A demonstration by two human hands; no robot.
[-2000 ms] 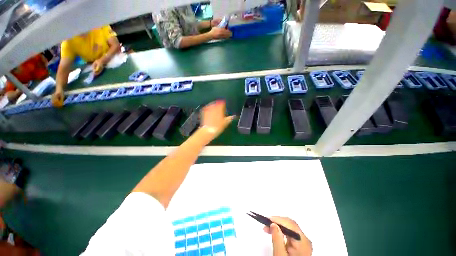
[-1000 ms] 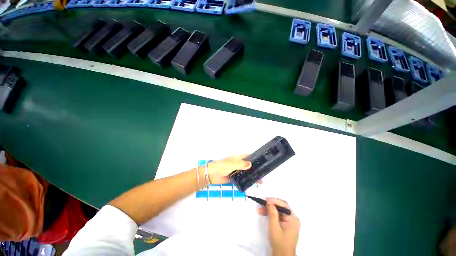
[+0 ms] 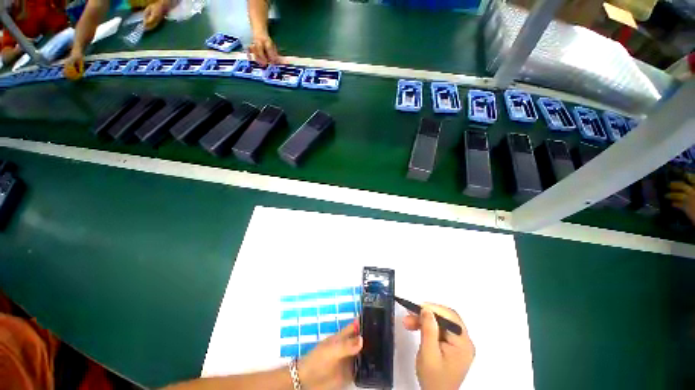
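My left hand [image 3: 329, 361] holds a black housing [image 3: 375, 335] upright in view over the white work sheet [image 3: 457, 263], its open hollow side facing me. My right hand [image 3: 442, 346] holds dark tweezers [image 3: 436, 318], their tip at the right edge of the housing's upper end. A small blue patch shows inside that end; whether the tip touches it I cannot tell. Rows of blue adhesive pieces [image 3: 309, 312] lie on the sheet left of the housing, partly covered by my left hand and the housing.
Slanted black housings [image 3: 305, 138] stand on the green conveyor belt [image 3: 366, 167] behind a pale rail [image 3: 320, 187]. Blue frames [image 3: 482, 106] line the far side. A white post [image 3: 610, 152] crosses at right. Another person's hand [image 3: 264, 50] reaches to the frames. Bubble wrap [image 3: 579, 72] lies at upper right.
The housing has turned from slanted to nearly straight and moved lower, with my left hand. The tweezers have moved from beside its lower end to its upper end. The view has tilted up.
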